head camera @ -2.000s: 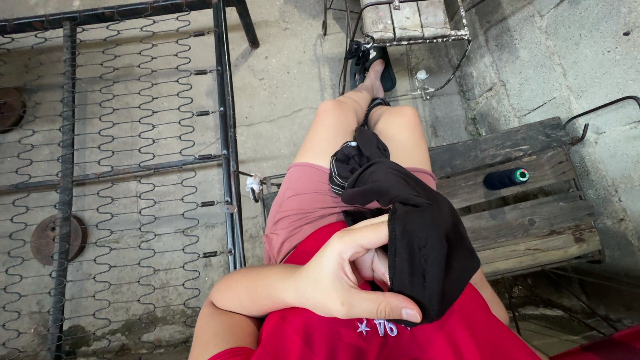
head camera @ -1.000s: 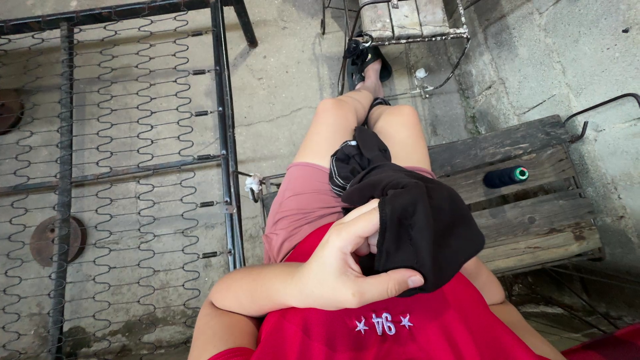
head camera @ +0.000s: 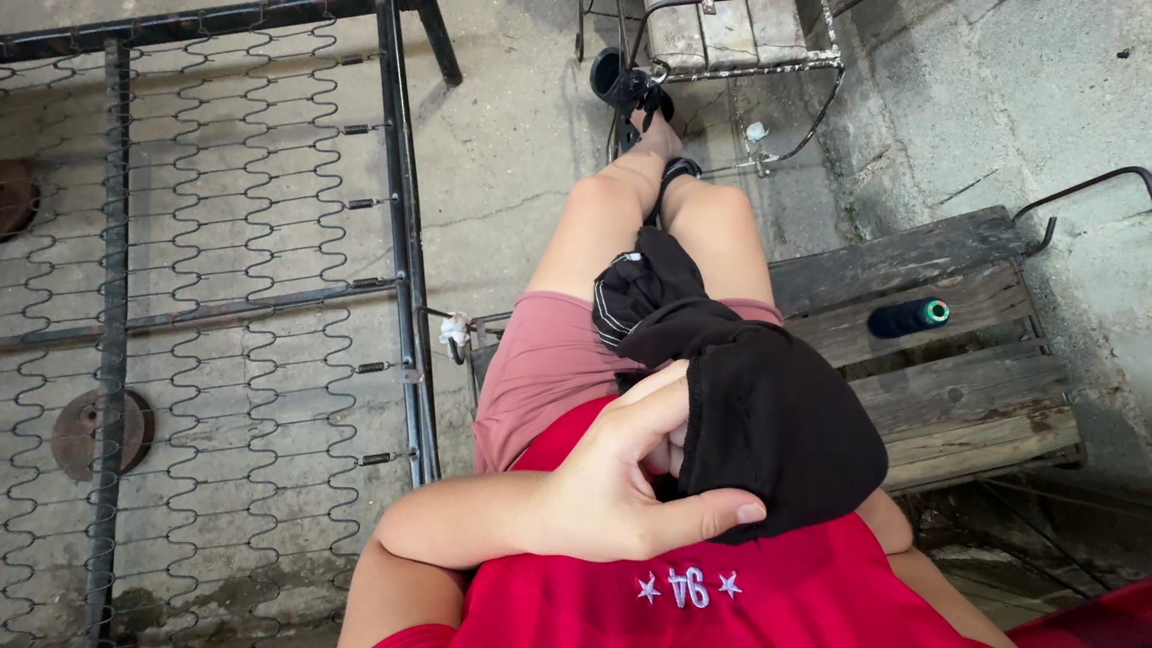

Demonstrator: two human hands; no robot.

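Note:
Black cloth (head camera: 783, 423), with a stitched edge, is bunched in front of my red shirt and trails over my pink shorts to between my knees. My left hand (head camera: 648, 477) holds its near edge, the thumb lying outside on the fabric and the fingers partly inside the fold. My right hand is hidden under the black cloth; only the right forearm (head camera: 886, 522) shows beside it. A bundled part with white stripes (head camera: 616, 297) rests on my thighs. Right of my lap, a dark thread spool (head camera: 909, 317) with a green end lies on the wooden bench slats.
A metal frame (head camera: 405, 225) with wire springs stands along the left, with rusty round discs (head camera: 103, 434) beneath it. The weathered wooden bench (head camera: 972, 387) is at my right, against a concrete block wall. A metal-framed seat (head camera: 720, 36) stands ahead by my feet.
The black cloth over my right hand has shifted and its folds have changed, uncovering more of the shirt's embroidery. My left hand keeps hold of the edge.

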